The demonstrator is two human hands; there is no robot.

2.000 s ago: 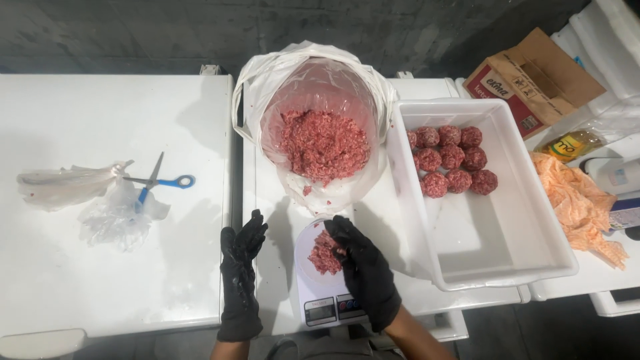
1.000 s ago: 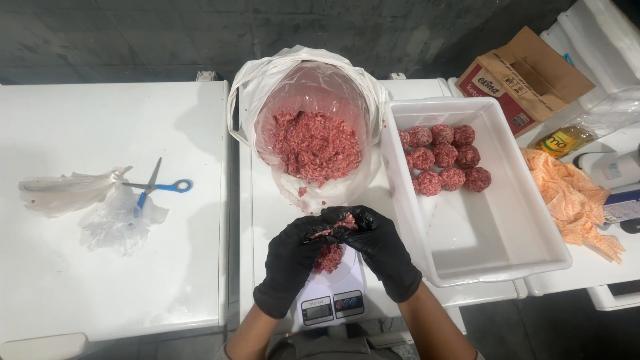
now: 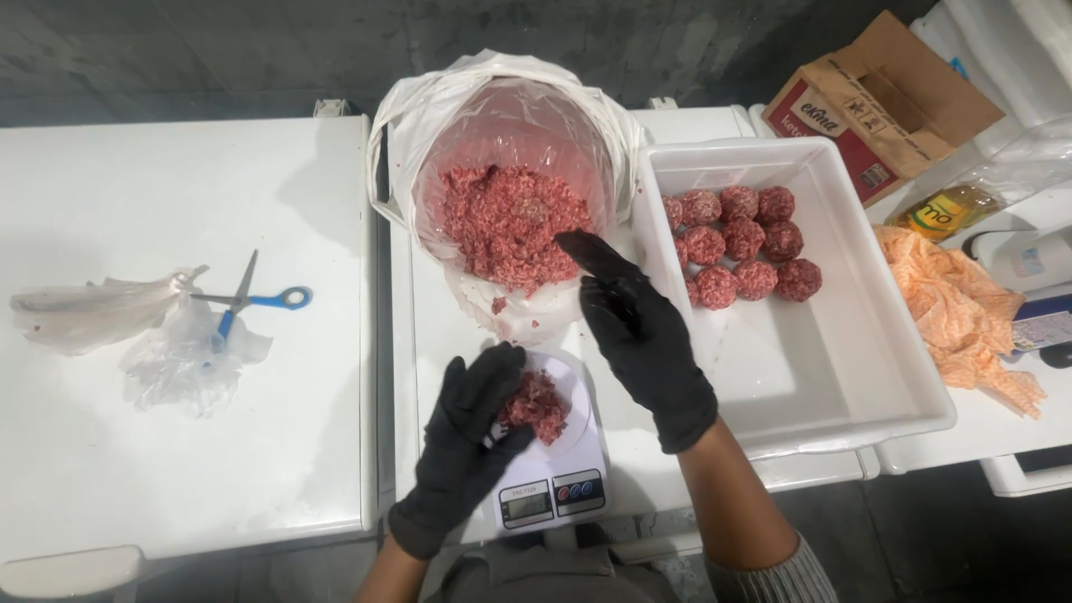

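A portion of ground meat (image 3: 540,408) lies on the round plate of a white digital kitchen scale (image 3: 550,494). My left hand (image 3: 477,435), in a black glove, is at the left edge of this meat with its fingers apart; whether it touches the meat I cannot tell. Gloved in black too, my right hand (image 3: 641,327) is raised between the bag and the tub, holding nothing that I can see. Beyond both hands a plastic-lined bag (image 3: 615,138) stands open around a heap of ground meat (image 3: 511,222). Several meatballs (image 3: 756,280) sit in rows in the white plastic tub (image 3: 900,368).
On the left table lie blue-handled scissors (image 3: 289,299), partly over crumpled plastic bags (image 3: 188,360). A cardboard box (image 3: 879,105), an oil bottle (image 3: 950,209) and an orange cloth (image 3: 950,310) are right of the tub. A gap separates the two white tables.
My hands were together above the scale with some meat between them a second ago. Now they are apart, the right one farther forward, toward the bag.
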